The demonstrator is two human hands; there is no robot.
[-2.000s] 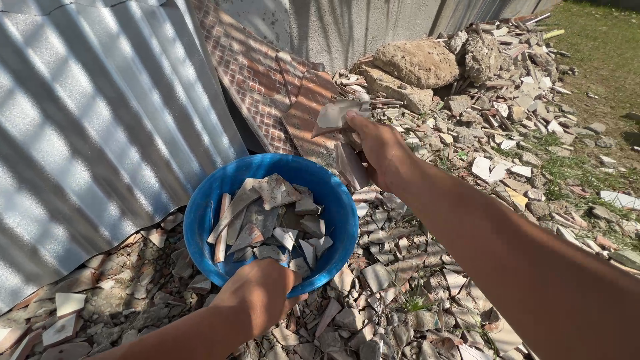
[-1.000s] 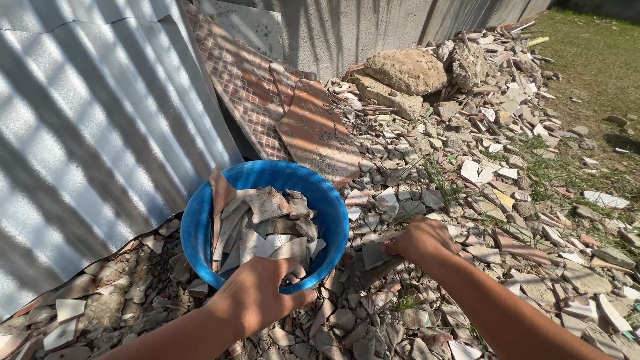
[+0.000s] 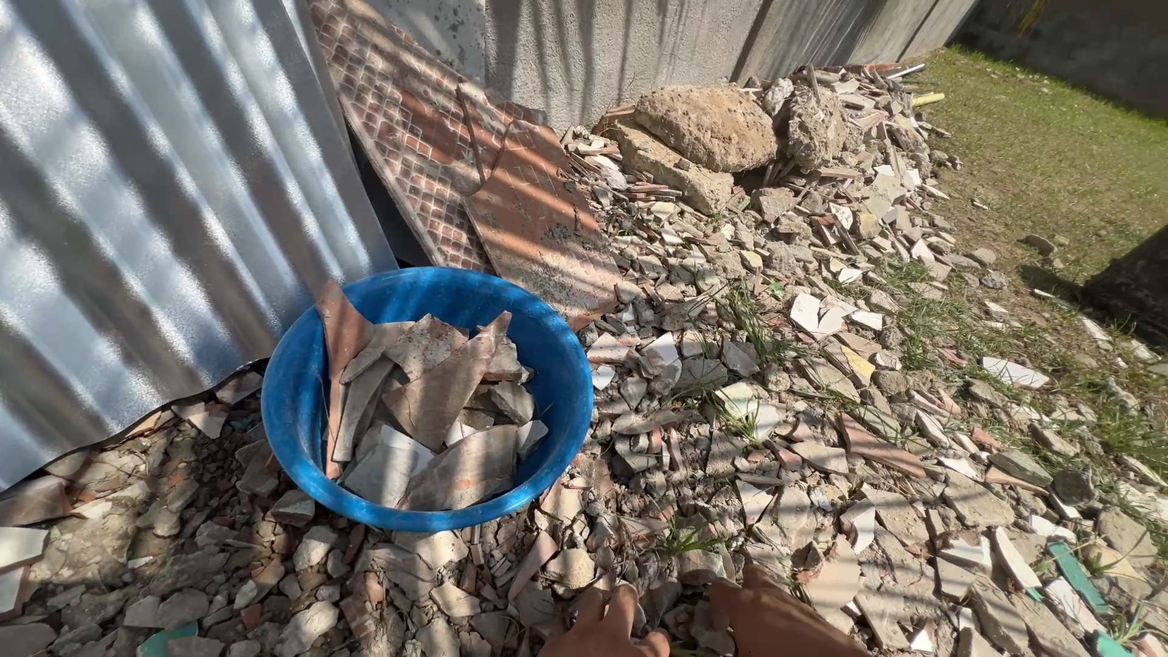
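Note:
Broken ceramic tile pieces (image 3: 447, 383) partly fill a round blue plastic basin (image 3: 561, 456), which rests on rubble beside a corrugated metal sheet. Low in the view, my left hand (image 3: 607, 630) reaches down onto the rubble, right of and below the basin; its fingers are spread, with nothing seen in them. My right hand (image 3: 762, 616) is close beside it at the bottom edge, over the broken tiles and stones (image 3: 684, 538). Its fingertips are hard to make out, so whether it holds a piece is unclear.
The corrugated metal sheet (image 3: 164, 201) leans at the left. Large tile slabs (image 3: 547, 219) lean behind the basin, near a concrete wall (image 3: 630, 55). Big rough chunks of concrete (image 3: 707, 128) sit atop the rubble heap. Grass (image 3: 1049, 164) borders it at the right.
My left hand has left the basin and moved down to the rubble. My right hand has come in close beside it. The tile pieces in the basin lie differently, with a large one on top.

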